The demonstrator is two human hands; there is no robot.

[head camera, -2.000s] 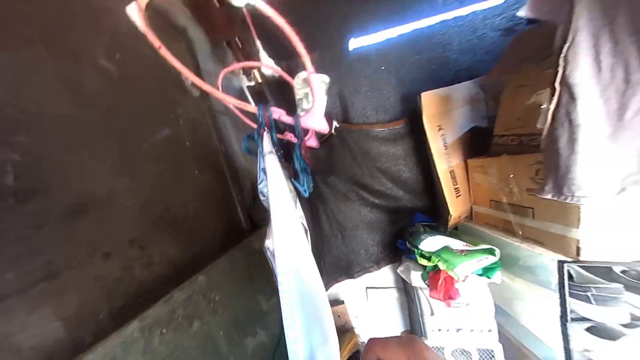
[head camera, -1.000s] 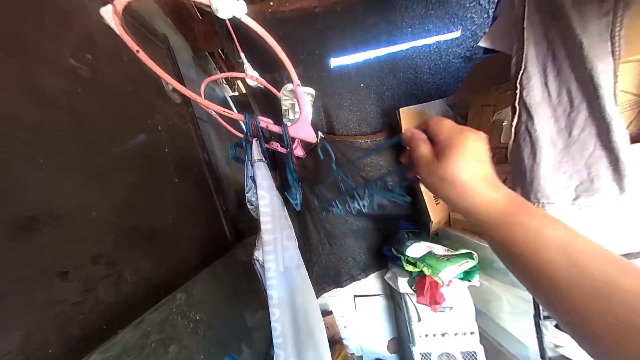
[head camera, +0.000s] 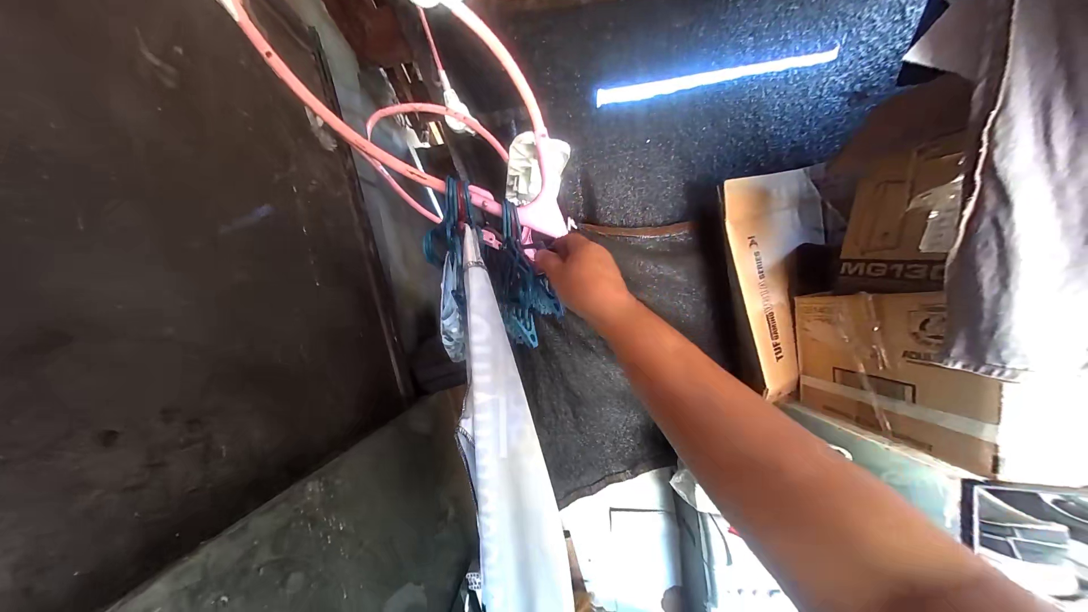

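Observation:
My right hand [head camera: 582,270] reaches up from the lower right to the pink plastic hanging frame [head camera: 501,208]. Its fingers are closed at the tops of several teal plastic clothes hangers [head camera: 523,297], which hang just left of and below the hand. Further left, more teal hangers [head camera: 455,221] hang from the frame. A pale cloth garment [head camera: 506,425] hangs down beside them. A white clip-like part [head camera: 540,166] is on the frame above my hand. My left hand is out of view.
A dark panel [head camera: 170,255] fills the left side. Cardboard boxes [head camera: 901,357] are stacked at the right, behind a hanging grey cloth [head camera: 1020,170]. A dark fabric sheet [head camera: 629,357] hangs behind the hangers, with a bright slit [head camera: 718,76] above.
My right hand, low in view two seconds ago, was at the right with teal hangers a second ago. It has moved left to the pink frame, bringing them beside the other hangers.

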